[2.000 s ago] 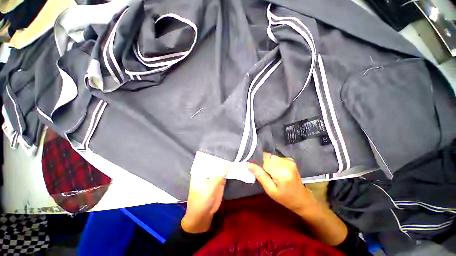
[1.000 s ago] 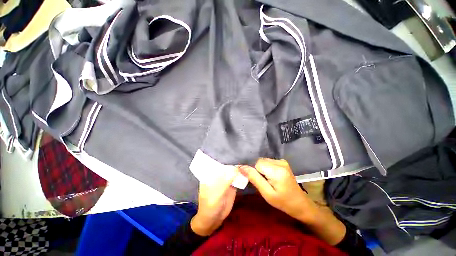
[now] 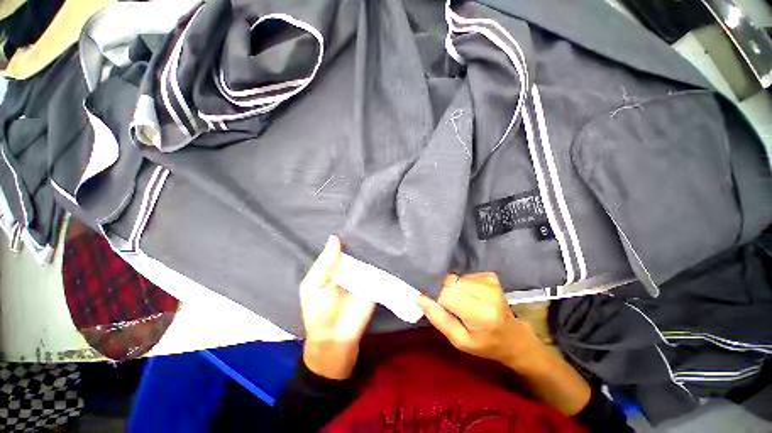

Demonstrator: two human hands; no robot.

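A grey jacket or coat [image 3: 271, 182] lies spread in front of me, with paired white binding strips. A white facing or cuff end [image 3: 379, 286] is stretched between my hands at the near edge. My left hand [image 3: 332, 309] holds its left end, thumb up against the cloth. My right hand [image 3: 470, 311] pinches its right end; a small band shows on one finger. No needle can be made out. A loose white thread [image 3: 458, 127] lies on the folded grey cloth above. A black brand label [image 3: 511, 215] lies to the right.
A red plaid pad [image 3: 114, 292] hangs at the left edge of the white table [image 3: 216, 320]. A blue crate [image 3: 182, 389] is below left. A curled sleeve [image 3: 262, 76] lies at upper left. Dark garments [image 3: 694, 338] are at lower right. A metal object [image 3: 743, 34] is at top right.
My left hand has shifted left and up, and its thumb is raised. The hands are farther apart, with the white band flatter and more exposed. The cloth above is refolded, hiding its double white lines.
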